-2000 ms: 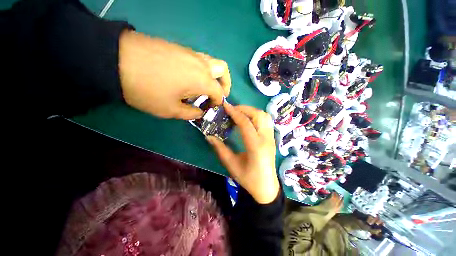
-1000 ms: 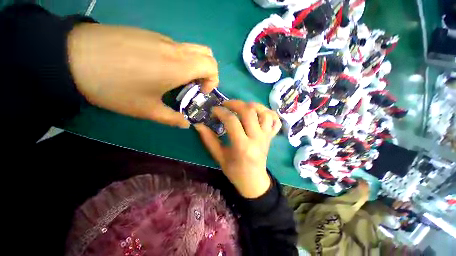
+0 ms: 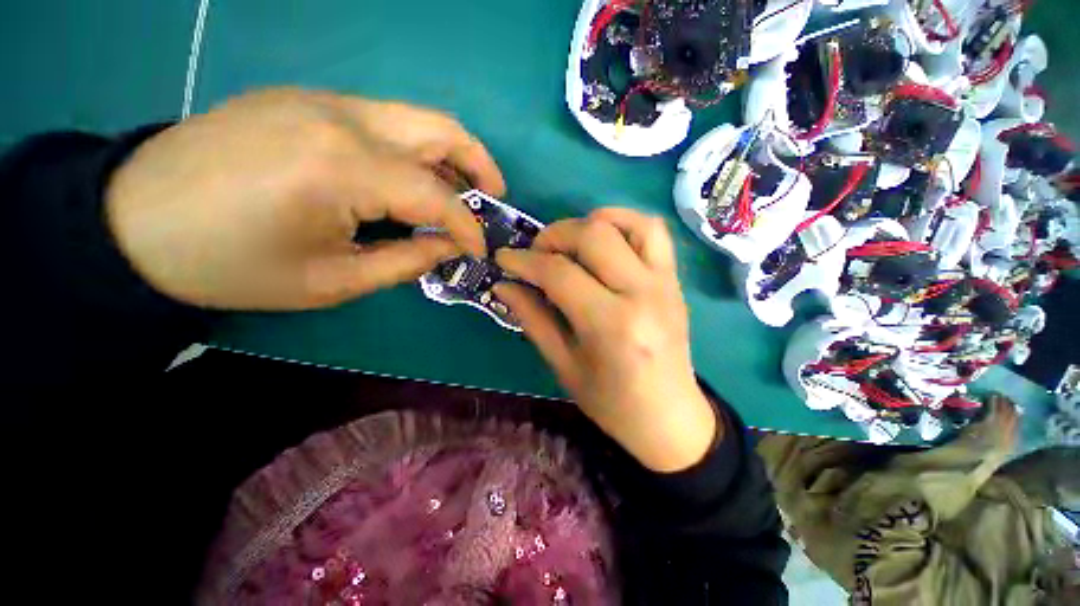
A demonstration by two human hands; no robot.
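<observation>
A small white front housing (image 3: 452,296) with a dark board in it is held over the green bench between both hands. The board faces up and shows a pale connector and tiny components. My left hand (image 3: 278,201), palm down, comes from the left with thumb and fingertips closed at the middle of the unit. What lies between those fingertips is hidden. My right hand (image 3: 628,326) grips the unit from the right, with its thumb and fingers bent over the right side. The fingers cover part of the board.
Many semi-finished cameras (image 3: 906,272), white shells with black parts and red wires, fill the right side of the green bench (image 3: 391,53). The bench edge runs below my hands. A neighbouring person's tan sleeve (image 3: 912,509) is at the lower right, with a dark block above it.
My left hand has moved from the housing's upper left side to the middle of the board. The housing looks turned and flatter. The view has shifted, so the camera cluster appears larger and further right.
</observation>
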